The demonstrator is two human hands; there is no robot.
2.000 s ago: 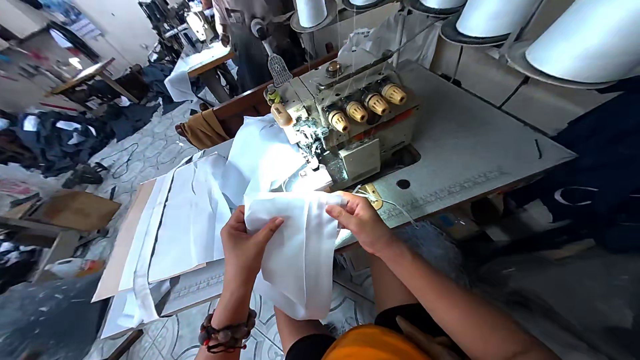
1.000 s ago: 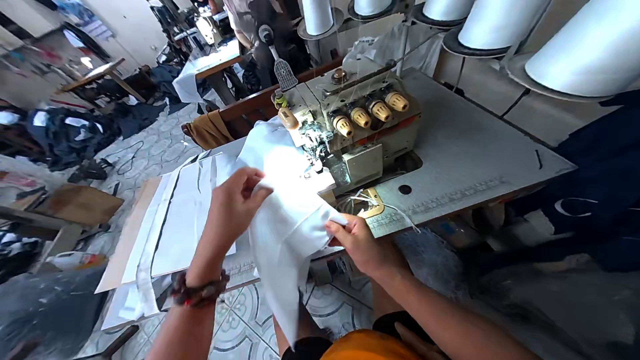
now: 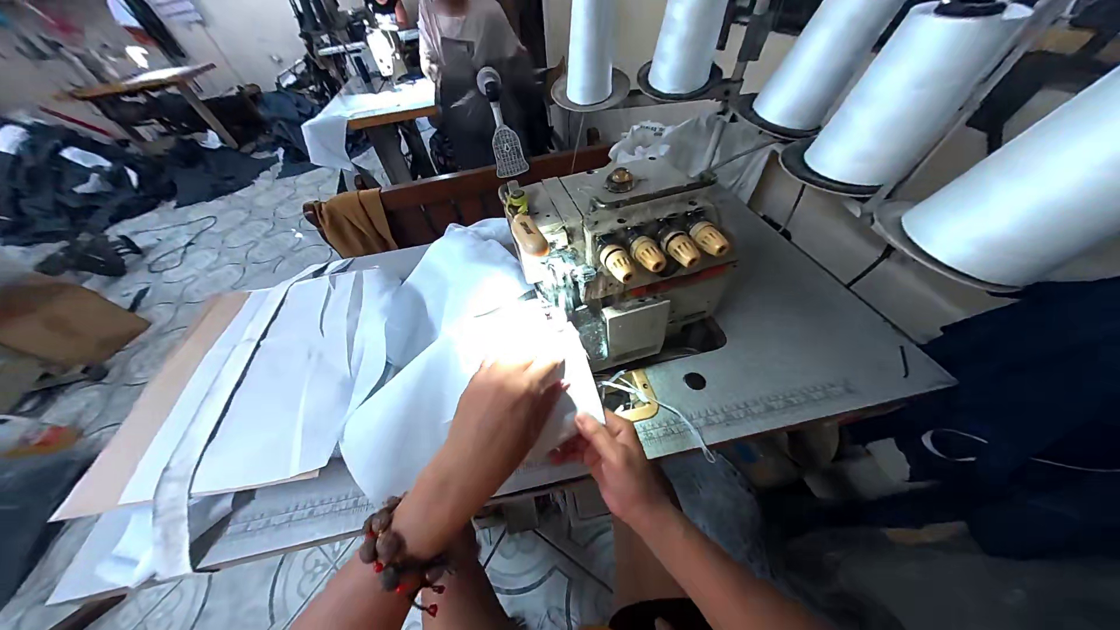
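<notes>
White fabric (image 3: 420, 394) lies in front of the overlock sewing machine (image 3: 612, 254), its upper part in bright light by the needle area. On the fabric just below the presser area rests my left hand (image 3: 507, 394); its fingertips are washed out by glare, so its hold is hard to judge. My right hand (image 3: 617, 459) pinches the fabric's right edge between thumb and fingers, near the table's front edge. Four yellowish tension dials (image 3: 647, 254) line the machine's front. A looped white cord (image 3: 678, 420) lies to the right of my hands.
Stacked white fabric pieces (image 3: 280, 385) cover the table's left side. Thread cones (image 3: 1024, 184) stand on holders at the upper right. A brown cloth (image 3: 354, 223) hangs over a wooden rail behind. Dark cloth (image 3: 1041, 411) is at the right. A person (image 3: 477, 79) stands beyond the machine.
Two seconds ago both hands held the fabric up near my lap. The left hand has since moved to the fabric by the machine, and the fabric now lies flatter on the table.
</notes>
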